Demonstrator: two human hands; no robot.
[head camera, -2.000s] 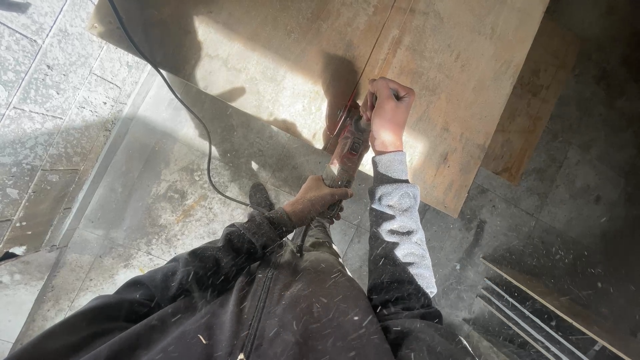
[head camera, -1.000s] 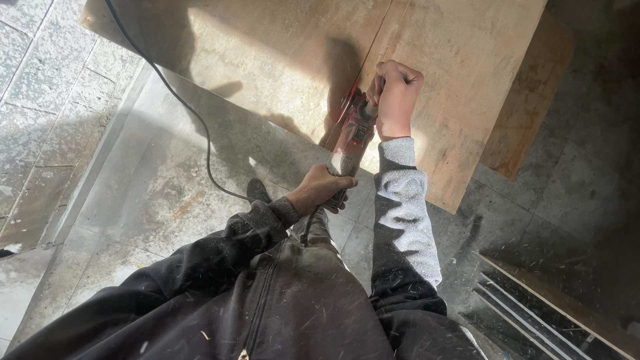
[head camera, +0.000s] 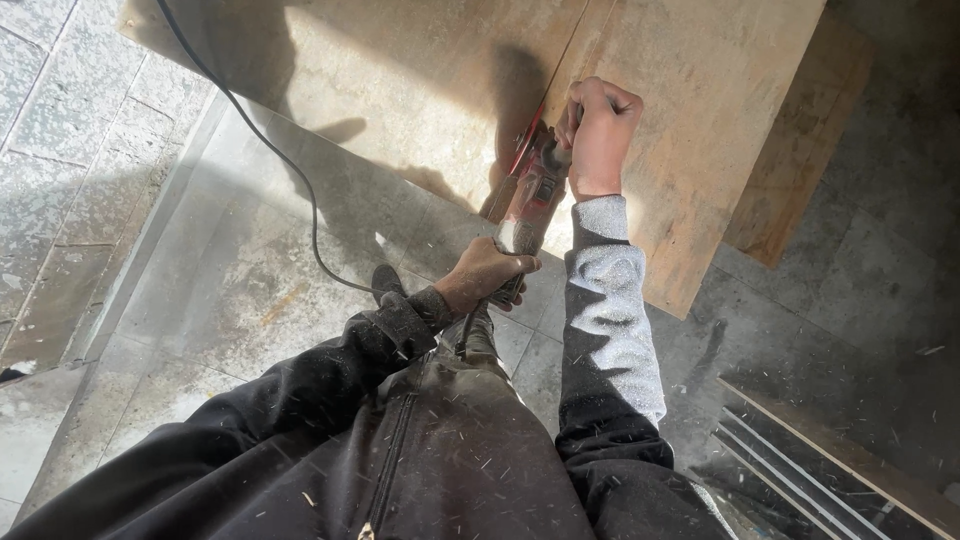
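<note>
A red and grey angle grinder (head camera: 534, 196), dusty, is held over a plywood sheet (head camera: 420, 82). My left hand (head camera: 487, 276) wraps around the rear of its body, near where the cord comes out. My right hand (head camera: 602, 135) is closed on the side handle at the head of the tool. The disc, seen nearly edge-on at the tool's left side, lies in line with a thin straight cut or line (head camera: 568, 51) that runs up the sheet. Whether the disc is in the wood is hard to tell. Fine dust and chips fly around my sleeves and jacket.
A black power cord (head camera: 289, 161) curves from the top left down to my left sleeve. Another wooden board (head camera: 802, 142) lies beneath the sheet at the right. Boards or strips (head camera: 832, 457) are at the lower right. My shoe (head camera: 387, 281) is on the tiled floor.
Both hands and the grinder have moved slightly up and to the right from the earliest frame, then slightly back down since the middle one. The hold on the tool is the same.
</note>
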